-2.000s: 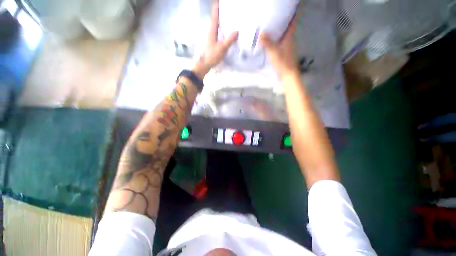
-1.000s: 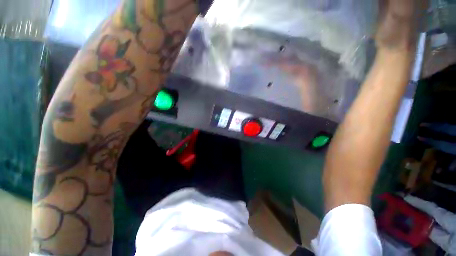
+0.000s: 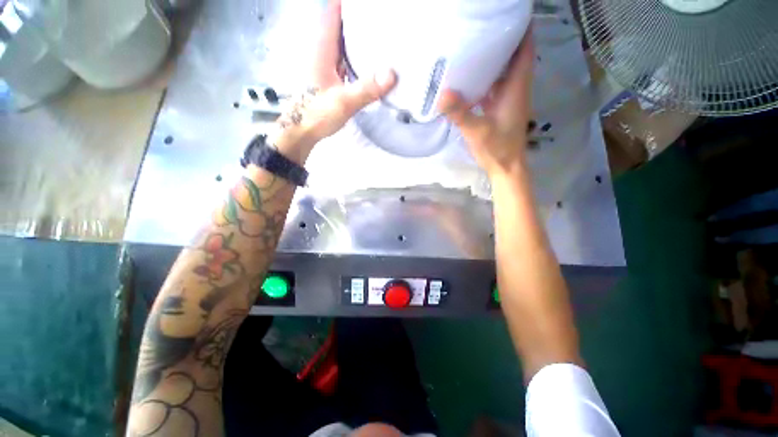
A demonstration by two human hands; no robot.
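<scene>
A white plastic housing [image 3: 435, 43] is at the top centre, cut off by the upper edge, with a dark ribbed slot on its near side. My left hand [image 3: 337, 98] holds its left side, thumb on the near face. My right hand [image 3: 499, 107] holds its right side, thumb near the slot. Below the housing is a pale round seat [image 3: 397, 136], partly hidden by it. Whether the housing rests on the seat cannot be told.
The metal base plate [image 3: 444, 226] has small holes and bolts. Its front panel holds a red button [image 3: 397, 294] and a green button [image 3: 275, 286]; another green one is partly behind my right forearm. White bowls [image 3: 115, 43] stand on cardboard [image 3: 68, 171] at left; a fan [image 3: 674, 60] is at upper right.
A second ago my arms were apart over the plate and both hands were largely out of the picture. Now both hands show on the housing, and the view has shifted.
</scene>
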